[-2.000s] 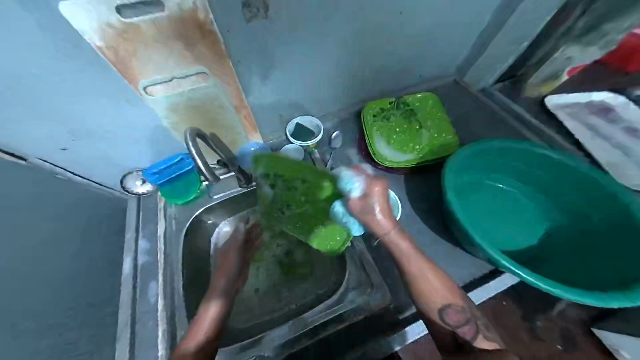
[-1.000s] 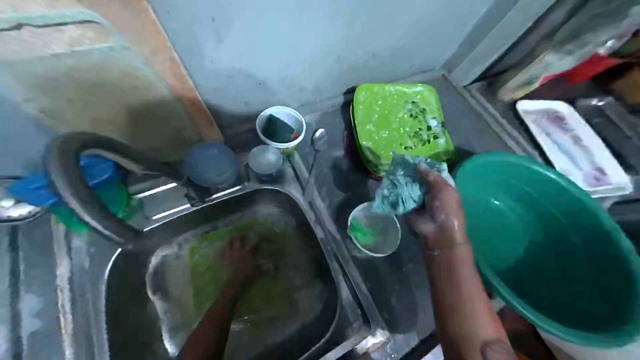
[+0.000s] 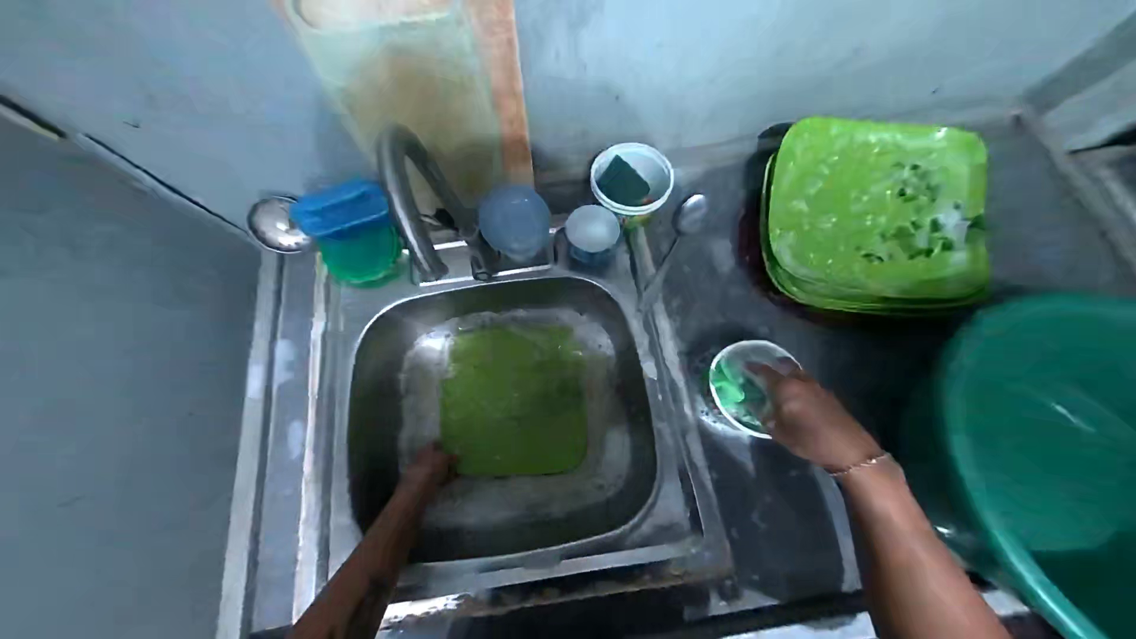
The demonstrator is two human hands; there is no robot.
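Observation:
A green square plate (image 3: 515, 399) lies in the stainless steel sink (image 3: 652, 444), under cloudy water. My left hand (image 3: 432, 466) touches its lower left corner; whether the fingers grip it is hard to see. To the right of the sink, my right hand (image 3: 794, 404) reaches into a small white bowl (image 3: 713, 377), which has something bright green inside. Its fingertips are partly hidden in the bowl, so whether they hold anything does not show. Behind the bowl, several green leaf-patterned plates (image 3: 879, 213) are stacked, with suds on the top one.
A large green basin (image 3: 967, 470) stands at the right. Along the sink's back are the faucet (image 3: 417, 195), a blue-and-green container (image 3: 351, 231), two cups (image 3: 515, 222), a white tub (image 3: 652, 200) holding a dark scouring pad, and a spoon (image 3: 679, 235). A cutting board (image 3: 417, 80) leans on the wall.
My right hand has moved from beside the basin to the small bowl; the bluish cloth it held is no longer visible. My left hand has slid from the plate's middle to its corner.

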